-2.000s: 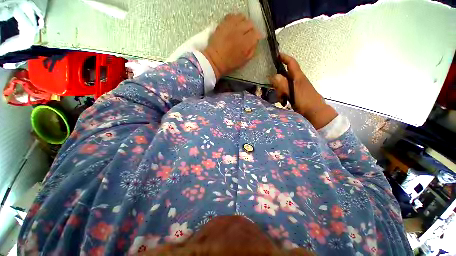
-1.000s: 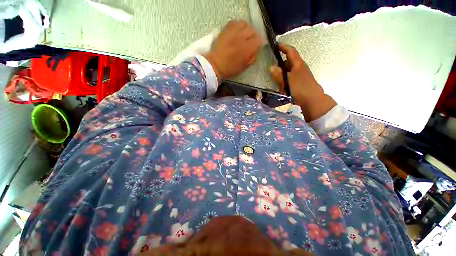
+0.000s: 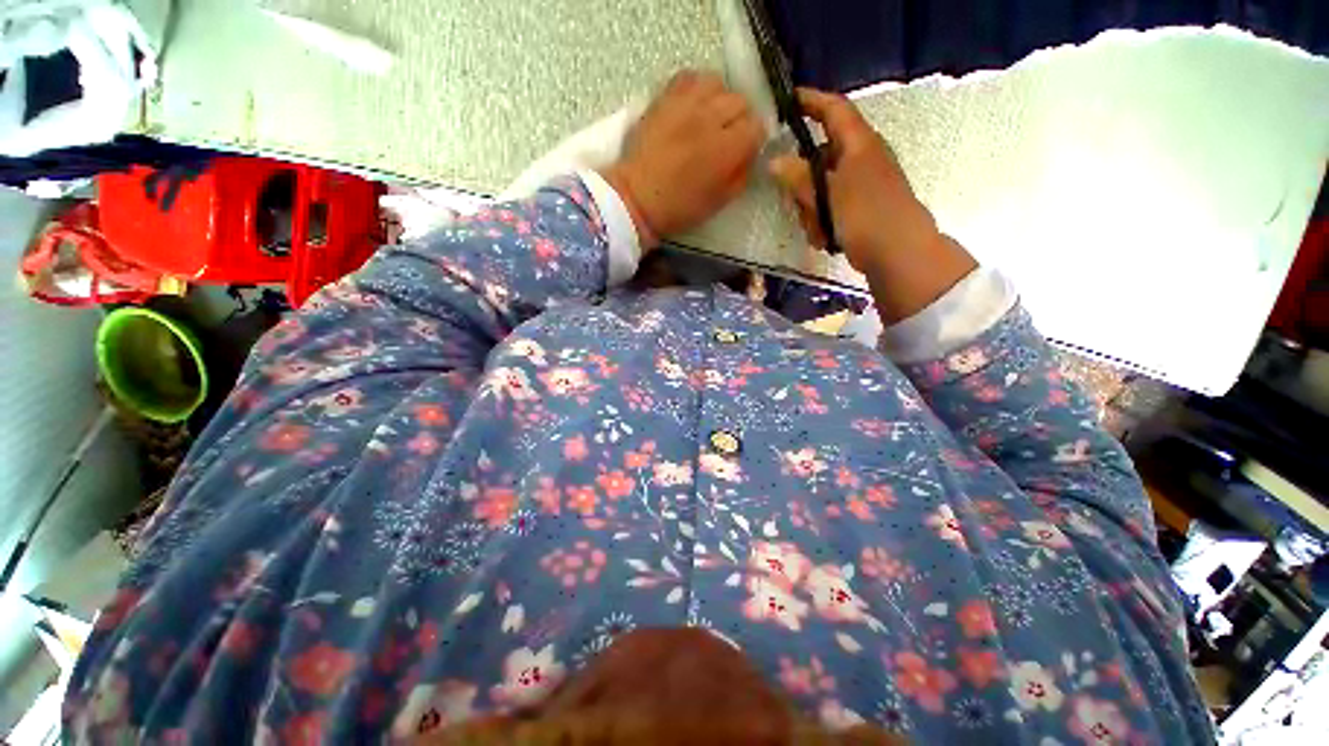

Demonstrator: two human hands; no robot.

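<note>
My right hand (image 3: 872, 197) grips long black shears (image 3: 799, 124), whose blades point up and away along the left edge of a dark navy panel (image 3: 933, 37). The blade tips are cut off by the top of the picture. My left hand (image 3: 691, 153) is closed in a fist on the table, just left of the shears, with a pale white strip of wadding (image 3: 598, 143) showing beside it. What lies inside the fist is partly hidden. White wadding shows as an uneven border along the panel's lower edge.
The pale whitish-green table (image 3: 437, 102) spans the top. White and navy pieces (image 3: 73, 73) lie at its left end, a loose white strip (image 3: 332, 41) nearby. A red plastic stool or basket (image 3: 197, 219) and a green basin (image 3: 152, 363) stand at the lower left. Clutter is at the right.
My right hand and the shears have moved up and slightly left, away from my body. My left hand has shifted slightly down. The navy panel's edge appears slightly lower.
</note>
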